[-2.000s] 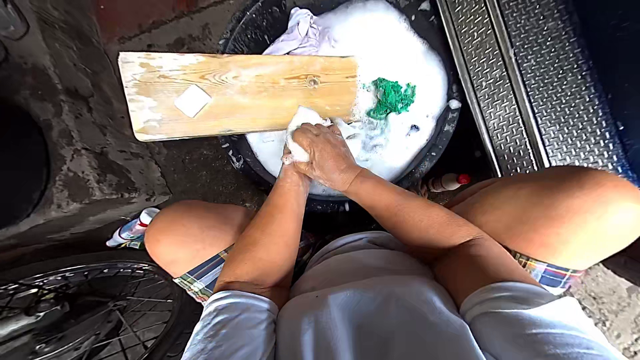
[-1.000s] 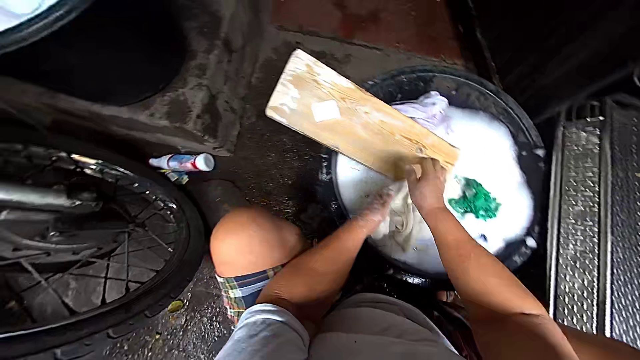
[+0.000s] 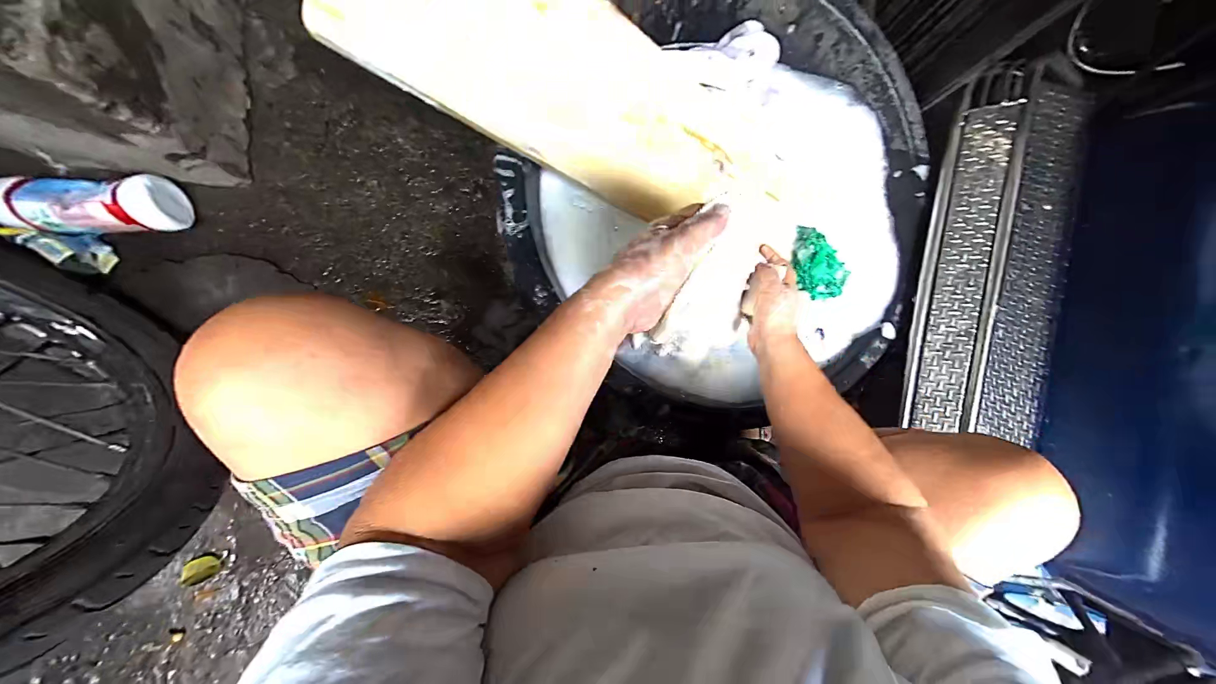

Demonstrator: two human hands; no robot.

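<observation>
A black round tub (image 3: 902, 104) holds white suds, with a wooden board (image 3: 532, 85) sloping into it from the upper left, strongly overlit. My left hand (image 3: 670, 266) lies at the board's lower end, against pale wet cloth (image 3: 679, 318); its fingers are stretched and close together. To its right, my right hand (image 3: 771, 290) is curled at the same pale mass, apparently gripping cloth, though glare hides the edges. Green netting or a scrubber (image 3: 819, 263) floats just right of my right hand. A pale lilac cloth (image 3: 746, 47) rests at the tub's far side.
A bicycle or motorcycle wheel (image 3: 142, 456) stands at the left. Beyond my left knee, a white plastic bottle (image 3: 90, 202) lies on its side on wet ground. Right of the tub are diamond-plate metal strips (image 3: 969, 247) and a dark blue panel (image 3: 1140, 285).
My right hand has left the board's end and is now beside the green thing. My left hand has come up against the board's lower end. The view has shifted noticeably.
</observation>
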